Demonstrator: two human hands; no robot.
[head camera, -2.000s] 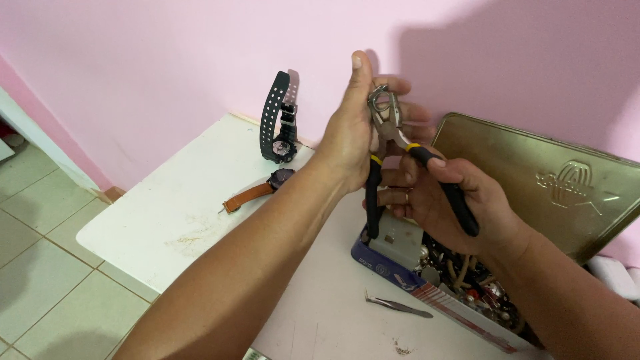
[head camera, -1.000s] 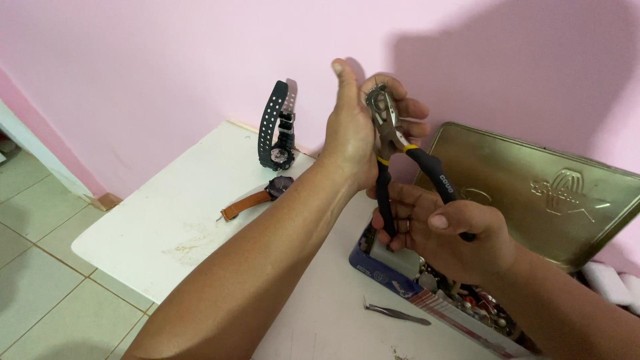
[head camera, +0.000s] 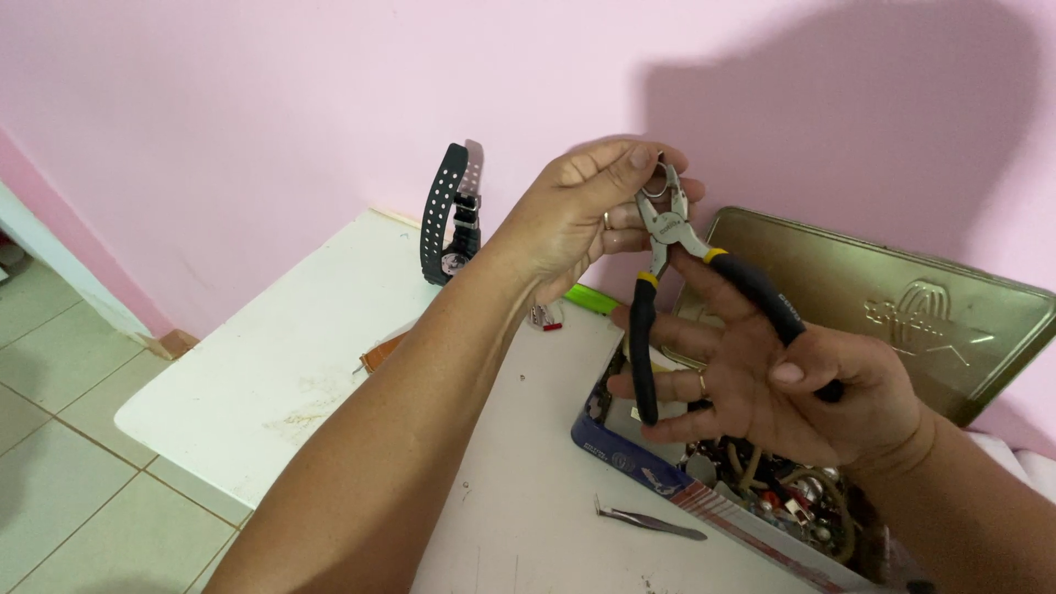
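Observation:
My left hand (head camera: 606, 194) pinches a small metal ring (head camera: 657, 180) between thumb and fingers. The ring lies at the parted jaws of the pliers (head camera: 667, 224), which have black grips with yellow bands. My right hand (head camera: 767, 388) holds the pliers by the handles, which are spread wide; its thumb rests on the right handle and its fingers are behind the left one. Whether the jaws touch the ring is not plain.
An open metal tin (head camera: 627, 466) of beads and small parts stands below my right hand, its gold lid (head camera: 866, 305) behind. Tweezers (head camera: 652, 522), a black perforated-strap watch (head camera: 450, 214), an orange-brown strap (head camera: 386, 353) and a green object (head camera: 592, 299) lie on the white table (head camera: 272, 355).
My left thumb, raised apart before, has come down onto the ring. The fingers of my right hand have spread, and the handles of the pliers stand wider apart.

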